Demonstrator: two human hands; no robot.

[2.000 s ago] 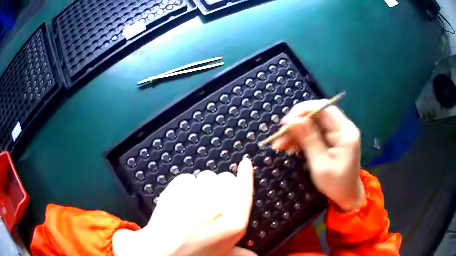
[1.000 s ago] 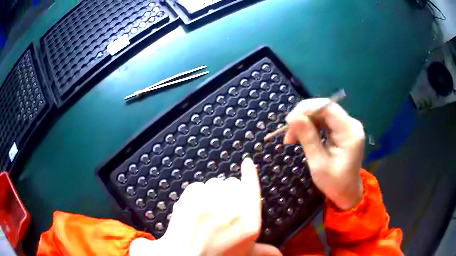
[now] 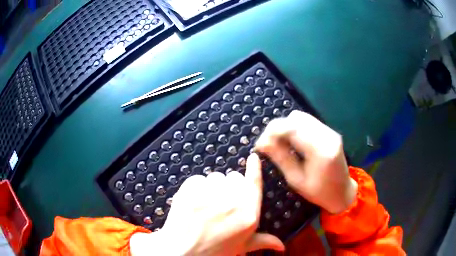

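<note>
A black pocketed tray (image 3: 145, 137) lies tilted in front of me, its pockets holding rows of small shiny round parts (image 3: 190, 125). My left hand (image 3: 210, 210) lies palm down over the tray's lower middle, index finger extended with its tip at a pocket. My right hand (image 3: 305, 157) is over the tray's right side, blurred, its fingertips bent together close to my left index fingertip. The thin rod does not show clearly in it now. Whether the right fingers hold a part cannot be told.
Silver tweezers (image 3: 162, 90) lie on the green mat (image 3: 320, 55) beyond the tray. More black trays (image 3: 75, 92) with white labels (image 3: 114, 54) stand along the far left edge. A red bin (image 3: 15, 212) is at the left edge. A whitish box (image 3: 425, 90) is at far right.
My right hand has turned and its fingertips have come to my left index fingertip; the rod that showed above it is no longer clearly visible. The tray and tweezers appear shifted left and down in view.
</note>
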